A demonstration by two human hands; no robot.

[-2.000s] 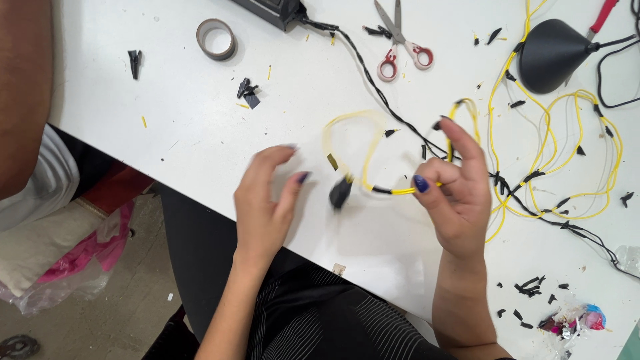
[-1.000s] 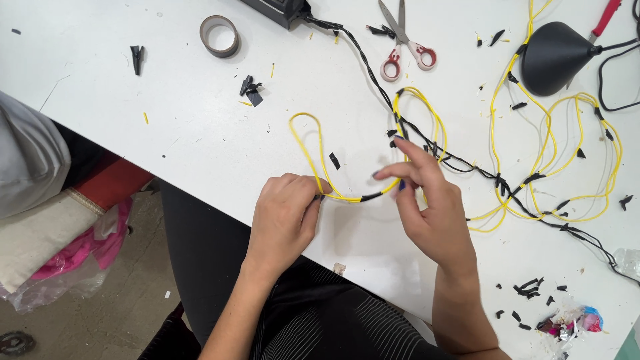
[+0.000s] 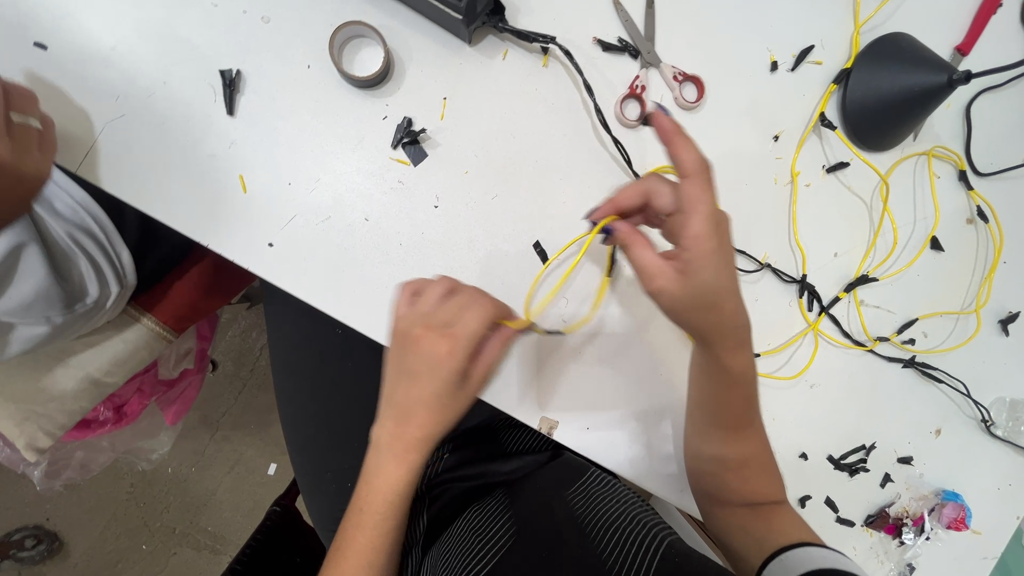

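Observation:
A loop of thin yellow cable (image 3: 602,300) is stretched between my hands over the white table. My left hand (image 3: 448,344) pinches its lower left end near the table's edge; this hand is slightly blurred. Thumb and a finger of my right hand (image 3: 680,240) hold the loop's upper end, the index finger raised toward the scissors. Dark tape wraps the loop at its bottom and right side. Farther right, more yellow cable (image 3: 884,192) lies in loops bound with black tape, joined to a twisted black cable (image 3: 768,268).
Open scissors (image 3: 652,68), a roll of tape (image 3: 360,54) and a black box (image 3: 456,12) lie at the back. A black cone (image 3: 896,92) stands at the right near a red-handled tool (image 3: 978,28). Tape scraps and crumpled wrappers (image 3: 920,516) lie about. A co-worker's hand (image 3: 24,148) is at the left.
My left hand held the loop's lower end one second ago too. My right hand, apart from the loop's left part then, now pinches its top. The co-worker's hand has come into view.

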